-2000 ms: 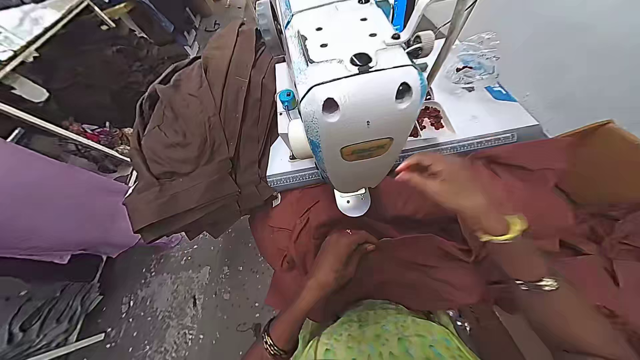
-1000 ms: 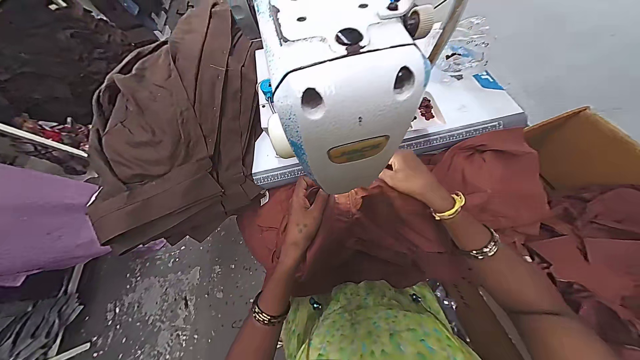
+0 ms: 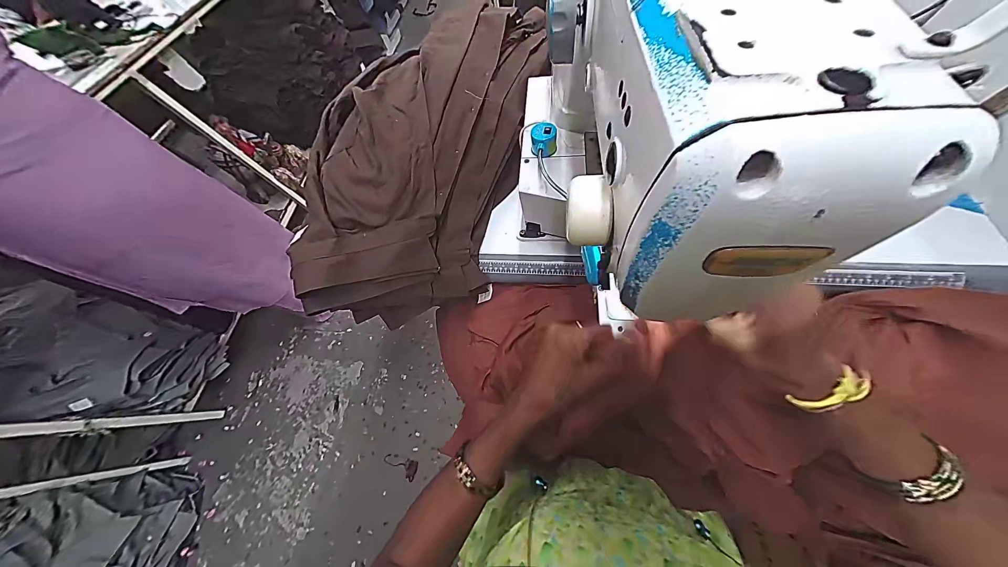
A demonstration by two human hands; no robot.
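A white and blue sewing machine (image 3: 756, 181) fills the upper right, its lower end just above the reddish-brown cloth (image 3: 929, 346). My left hand (image 3: 563, 366) is on that cloth, just left of and below the machine's needle area, its fingers bunched at a fold. My right hand (image 3: 776, 335), blurred and partly behind the machine head, is at the cloth on the right of the needle area; whether its fingers hold the fabric does not show clearly. The needle itself cannot be made out. The cloth spreads over the front edge and my lap.
Stacked dark brown garment pieces (image 3: 394, 173) lie left of the machine. Purple cloth (image 3: 134, 189) hangs at the far left, above piles of grey fabric (image 3: 94, 346) on a rack with pale bars (image 3: 110, 424). A measuring tape strip (image 3: 890, 279) runs along the table's front edge.
Two seconds ago my right hand was raised off to the right of the machine head; a second ago it had come in beside it. The view has shifted and moved closer.
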